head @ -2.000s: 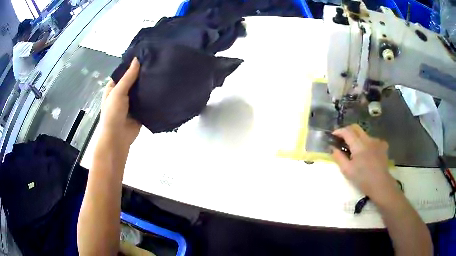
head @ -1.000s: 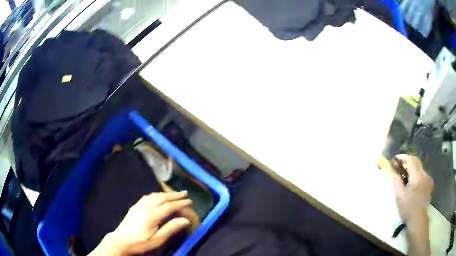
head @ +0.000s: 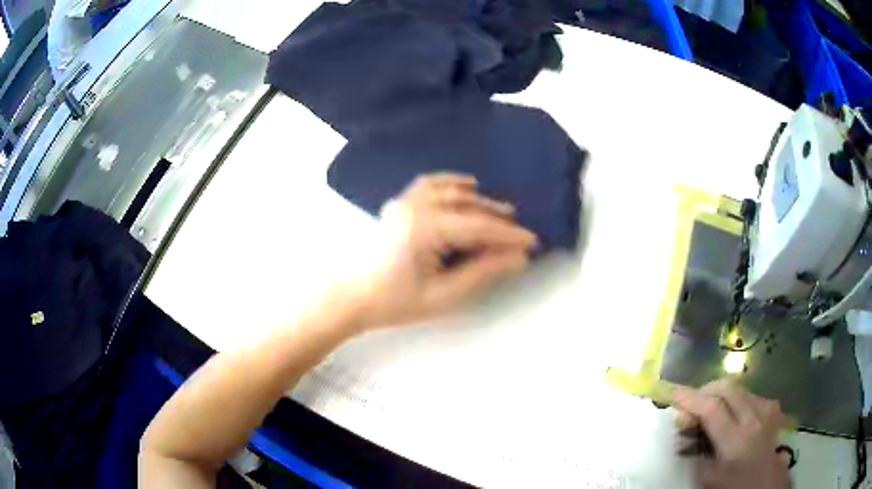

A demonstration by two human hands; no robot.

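Note:
My left hand (head: 449,253) is over the white table (head: 239,229), its thumb and fingertips pinched at the lower edge of a dark cut panel (head: 497,162). The panel's right edge is blurred, with a shadow below it. Its upper part meets a pile of dark pieces (head: 382,72), and where one ends is hard to tell. My right hand (head: 731,430) is at the front edge of the machine bed (head: 708,277), curled around small dark snips (head: 693,441), mostly hidden by the fingers.
The white sewing machine head (head: 808,201) stands at the right, with a lit spot by the needle. Yellow tape (head: 669,296) edges the bed. Dark cloth with a pale sticker (head: 57,287) hangs at the left. Blue bins (head: 669,29) show behind the table and below it.
The view has swung back up from the blue bin to the table. My left hand has moved from the bin to the dark panel. My right hand still holds the snips near the bed.

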